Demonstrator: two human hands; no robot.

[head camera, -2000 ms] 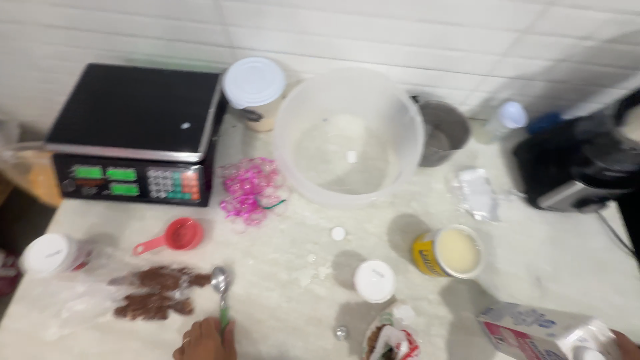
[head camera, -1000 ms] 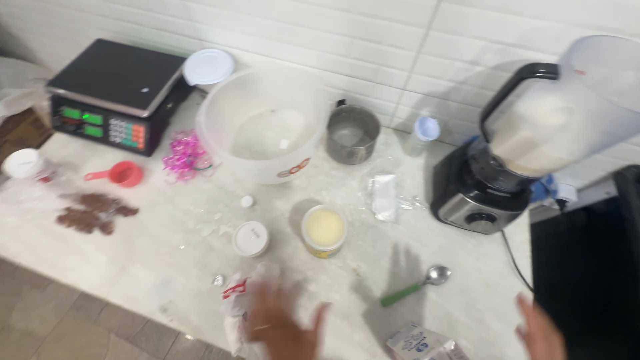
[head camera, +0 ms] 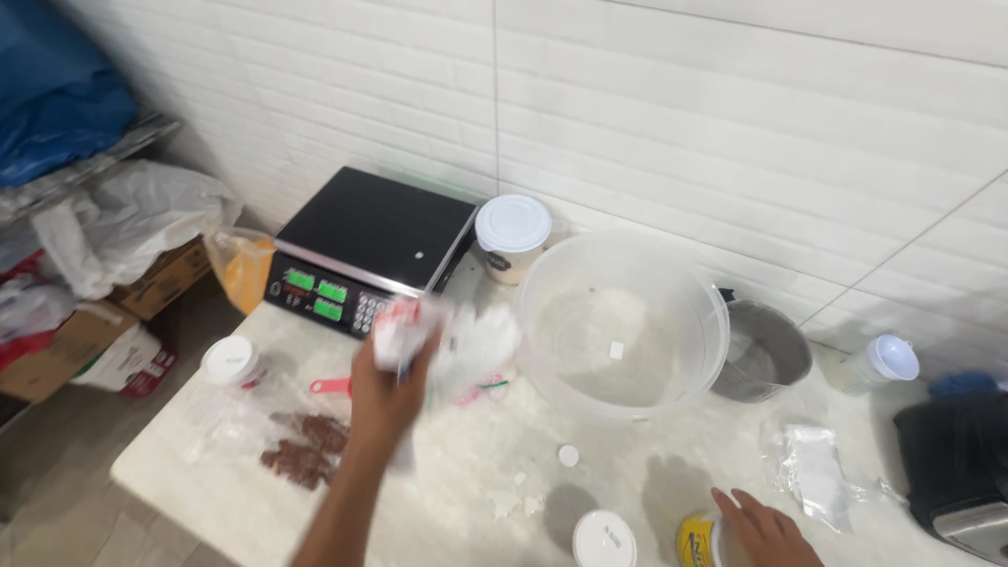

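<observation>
My left hand (head camera: 394,378) is raised in front of the black digital scale (head camera: 378,228), shut on a crumpled plastic bag (head camera: 476,342) with red and white print, blurred by motion. At the lower right, my right hand (head camera: 760,528) is over a yellow-labelled tub (head camera: 697,539) and partly covers it; whether it grips the tub is unclear. A white-lidded jar (head camera: 604,539) stands left of that tub. Brown pieces in clear plastic (head camera: 307,449) lie left of my left forearm, and a red measuring scoop (head camera: 331,386) is partly hidden behind my left hand.
A large translucent plastic basin (head camera: 622,323) stands near the tiled wall, between a blue-lidded container (head camera: 513,236) and a metal pot (head camera: 760,350). Also about are a white-capped jar (head camera: 232,362), a funnel (head camera: 895,358), a foil packet (head camera: 815,472) and a blender base (head camera: 957,472). Cardboard boxes (head camera: 67,354) sit beyond the counter's left edge.
My left hand has lifted the printed bag from the counter's front and carried it to the scale's front. My right hand is now at the yellow-labelled tub. The view has swung left.
</observation>
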